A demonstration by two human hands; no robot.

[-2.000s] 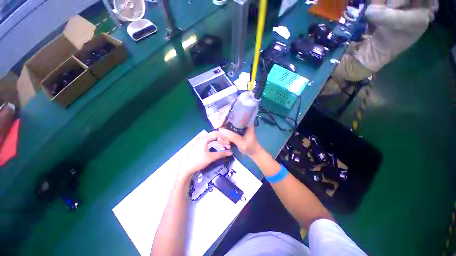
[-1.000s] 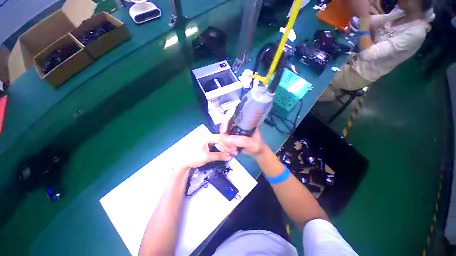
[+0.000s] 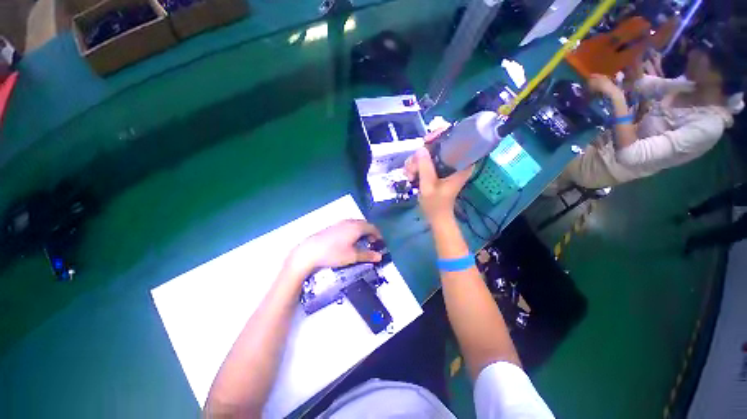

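The black unit (image 3: pixel 340 286) lies on the white work mat (image 3: pixel 237 282), its short black arm with a blue spot pointing towards me. My left hand (image 3: pixel 340 245) holds the unit from above at its far edge, fingers around a small round black part. My right hand (image 3: pixel 438 180) grips the electric screwdriver (image 3: pixel 467 146), tilted, with its front end at the screw feeder (image 3: pixel 387 123). The bit tip and any screw are too small to make out. A blue band is on my right wrist.
A yellow line (image 3: pixel 561 56) runs up from the screwdriver's rear. A teal basket (image 3: pixel 509 168) and cables are right of the feeder. A dark bin of parts (image 3: pixel 524 303) is at right, cardboard boxes (image 3: pixel 127 45) at upper left, another black unit (image 3: pixel 49 217) at far left. A person (image 3: pixel 667 135) sits at upper right.
My right hand has moved the screwdriver away from the unit, up and to the right, to the feeder. My left hand has stayed on the unit. The camera view has shifted.
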